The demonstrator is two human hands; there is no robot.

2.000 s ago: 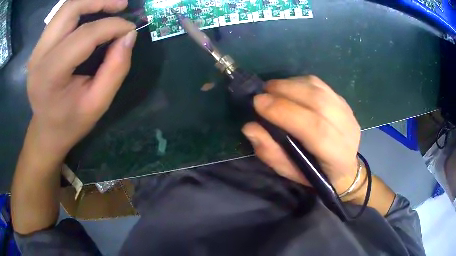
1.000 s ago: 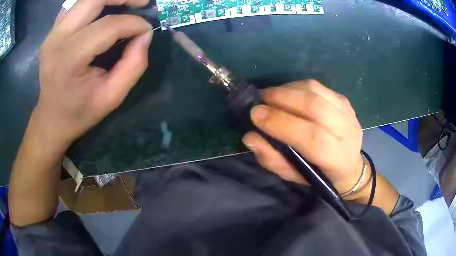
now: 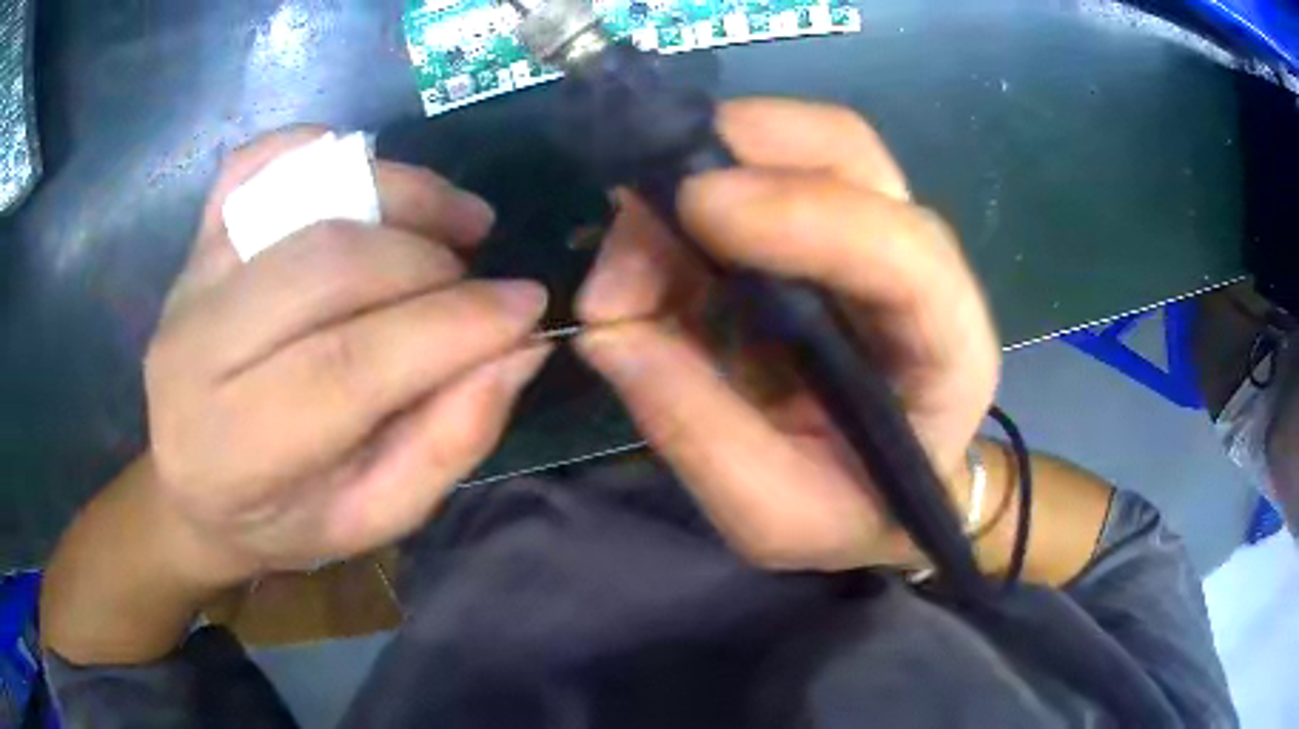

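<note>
My left hand, with a white finger wrap on one finger, pinches a thin solder wire between thumb and finger. My right hand holds the black soldering iron and touches the wire's other end with its thumb and a finger. The iron's metal collar shows at the top; its tip is cut off by the frame. The green circuit board strip lies at the top edge, partly hidden behind the iron and touched by neither hand.
The dark green bench ends in a front edge just before my body. Blue plastic is at the top right, silvery wrapping at the left edge. A brown cardboard box and a blue stool are below the bench.
My left hand has moved down and right, away from the board, with the wire. My right hand has moved up and left to meet it, and the iron has moved up with it.
</note>
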